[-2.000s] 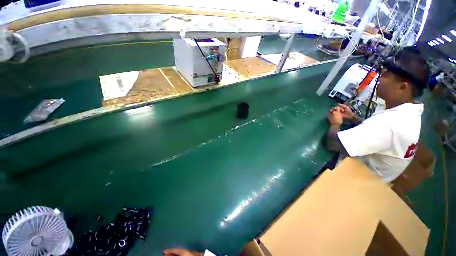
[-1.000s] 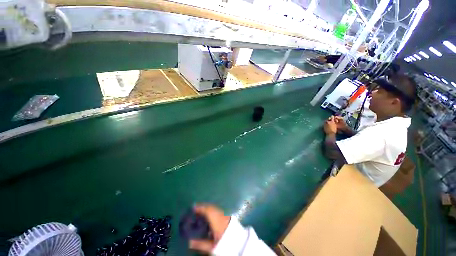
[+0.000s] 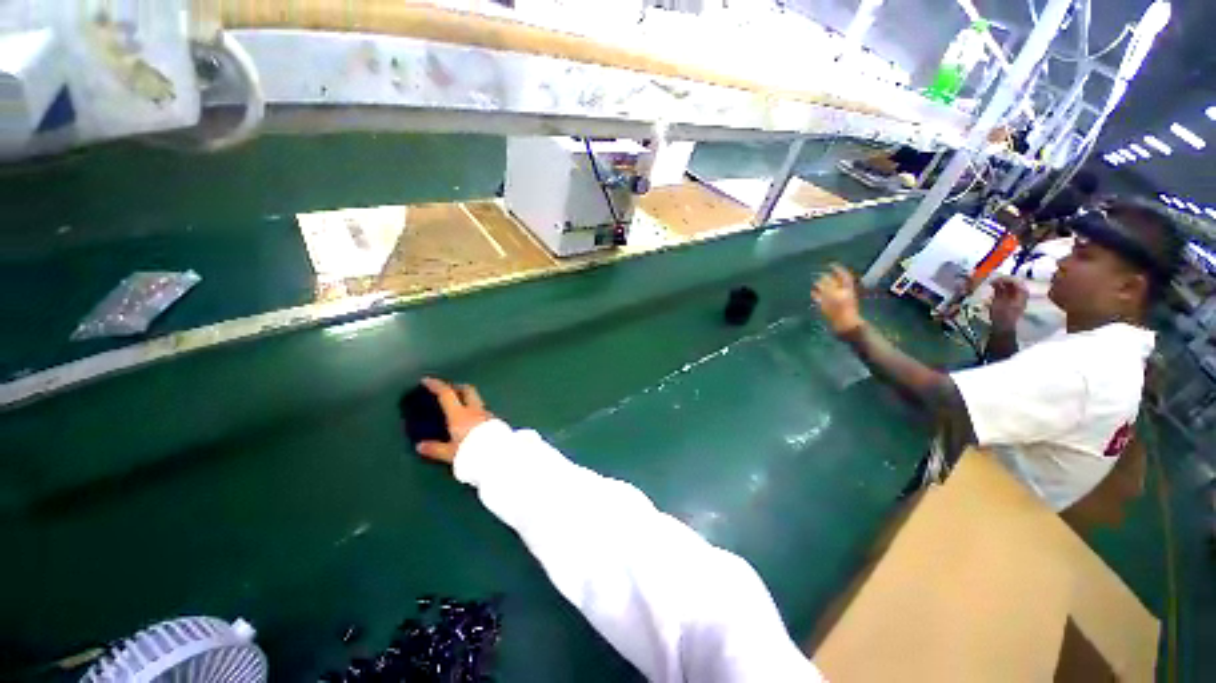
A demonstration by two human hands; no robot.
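Note:
My right hand (image 3: 456, 419), at the end of a white sleeve, reaches out over the green bench (image 3: 294, 467). Its fingers are around a black housing (image 3: 423, 411), palm-sized, at the bench surface. The hand covers the housing's right side. A second black housing (image 3: 740, 306) stands further right and back on the bench. A pile of small black plastic parts (image 3: 434, 646) lies at the bottom, cut off by the picture's edge. My left hand is not in view.
A white desk fan (image 3: 180, 654) is at the bottom left. A cardboard carton (image 3: 987, 574) is at the lower right. A person (image 3: 1054, 387) at the right holds a hand over the bench. A silvery packet (image 3: 136, 304) and white-grey box (image 3: 554, 194) lie beyond the bench edge.
My right hand has moved from the near edge, beside the pile, outward and left with the black housing. The neighbour's arm has lifted and reached over the bench. The view has shifted slightly.

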